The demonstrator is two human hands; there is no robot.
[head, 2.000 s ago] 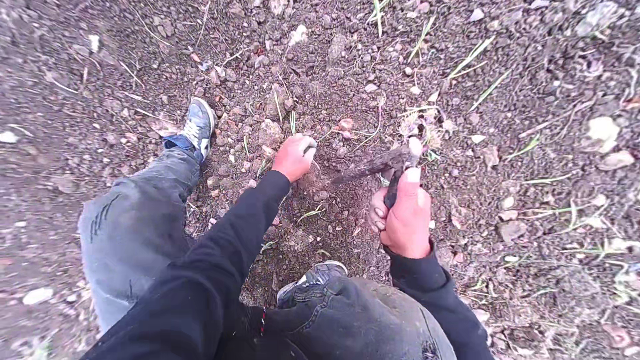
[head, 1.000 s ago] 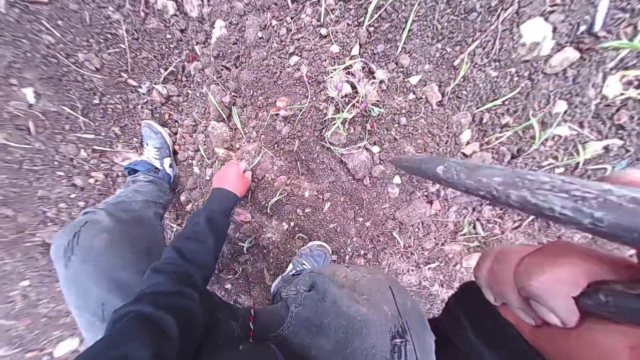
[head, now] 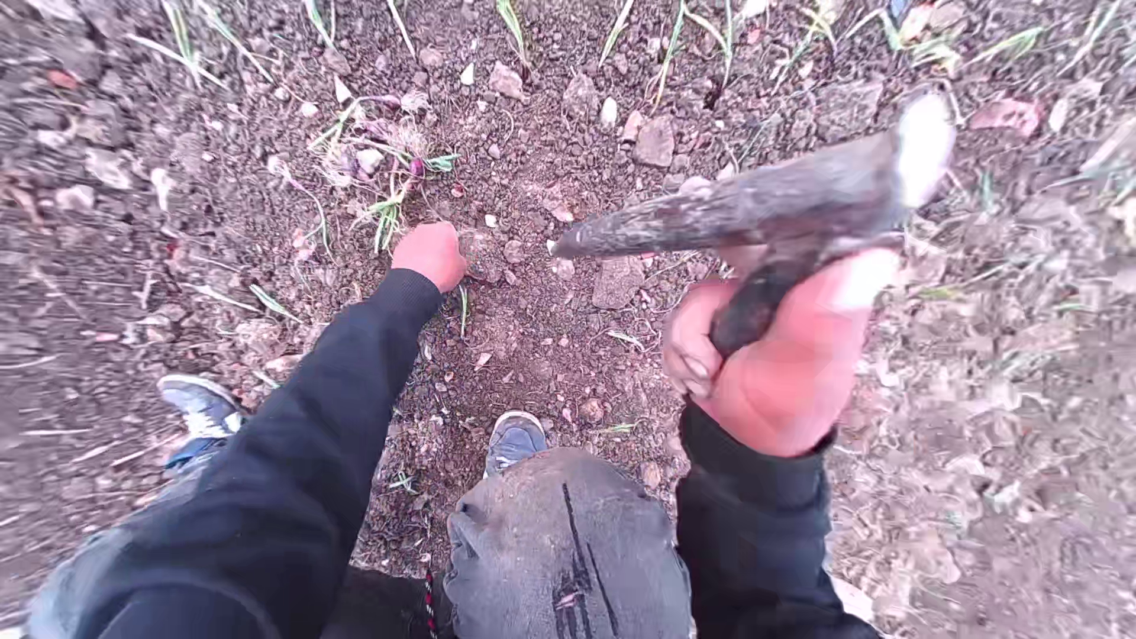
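Note:
My right hand (head: 781, 355) is closed around the side branch of a pointed wooden stick, a forked dibber (head: 737, 209), whose tapered tip points left just above the soil. My left hand (head: 430, 256) is low over the soil, back of the hand up, with its fingers mostly hidden; whether it holds anything does not show. Just beyond it lies a loose heap of small purple onion seedlings (head: 390, 164) with green tops and pale roots. A thin green shoot (head: 463, 311) is beside the left hand, on its near side.
Green shoots (head: 512, 27) stand in a row across the far soil. Stones are scattered about, among them a brownish one (head: 655, 142) and a flat one (head: 618, 281). My shoes (head: 515, 439) and bent knee (head: 568, 541) are at the near side.
My right hand, close to the camera at the right edge a second ago, is now lower and further left with the stick. The view has shifted; the seedling heap now appears further left.

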